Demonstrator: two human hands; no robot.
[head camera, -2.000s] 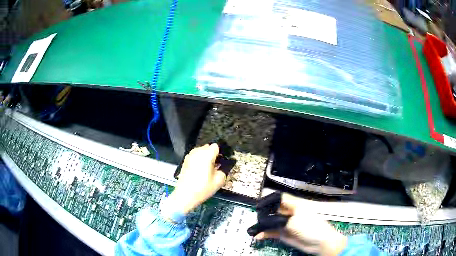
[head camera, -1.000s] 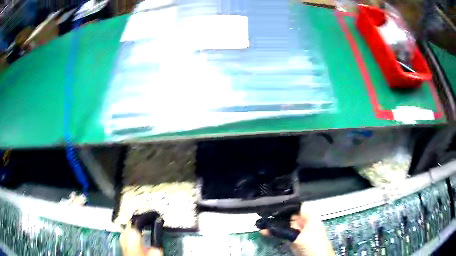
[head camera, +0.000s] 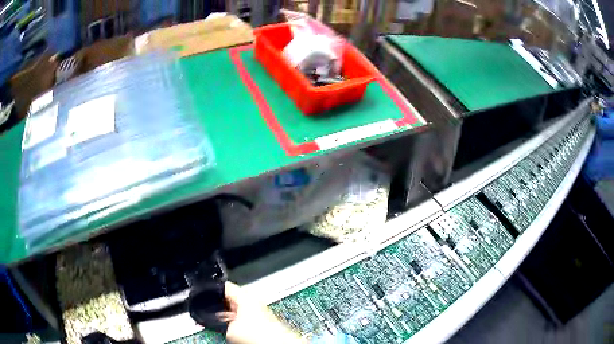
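My right hand (head camera: 232, 312), with black coverings on its fingers, is at the front right corner of the black parts bin (head camera: 158, 302). Its fingers are blurred, and I cannot tell whether they hold anything. Only black-covered fingertips of my left hand (head camera: 101, 338) show at the bottom edge, over the front of the bin of cream parts (head camera: 94, 312). The rest of that hand is cut off. Green circuit boards (head camera: 377, 289) lie edge to edge in a long row, running from the bottom middle to the far right.
A pale rail (head camera: 350, 259) runs along the boards. A clear bag of cream pieces (head camera: 353, 218) lies under the green shelf (head camera: 222, 141). On the shelf are clear plastic sheets (head camera: 121, 161) and a red box (head camera: 323, 97) with bagged items.
The view has swung right, so bins and shelf items sit further left and more of the board row shows. My right hand has moved up to the black bin's front corner. My left hand is mostly out of view.
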